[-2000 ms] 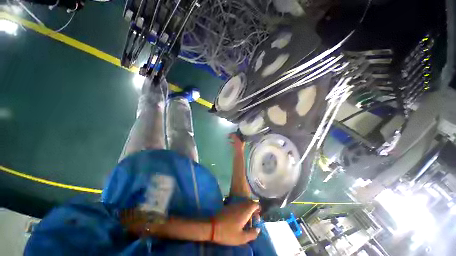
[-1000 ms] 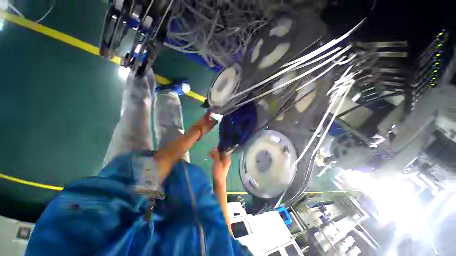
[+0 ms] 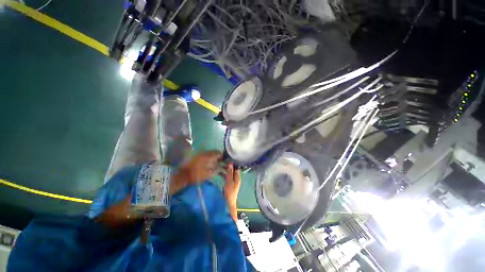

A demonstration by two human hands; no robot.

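A white reel (image 3: 247,140) with a dark rim stands between a smaller white reel (image 3: 242,99) above and a larger white reel (image 3: 287,187) below. My left hand (image 3: 205,166) is blurred, just left of the middle reel's lower left rim. Whether it grips anything is unclear. My right hand (image 3: 232,180) is below that rim, with fingertips at or against it; its grip is partly hidden. Pale carrier tapes (image 3: 324,85) run from the reels up to the right into the machine.
Tangled pale tape scraps (image 3: 239,34) lie at top centre, by a blue bin edge. Dark feeders (image 3: 154,40) stand at upper left, above my legs. An ID badge (image 3: 151,186) hangs over my left sleeve. Dark reels with cutouts (image 3: 295,61) stand behind. Bright equipment is at lower right.
The dark blue round thing between my hands is gone from view; a white reel face shows there now. My left hand has moved down and left, away from the upper reel.
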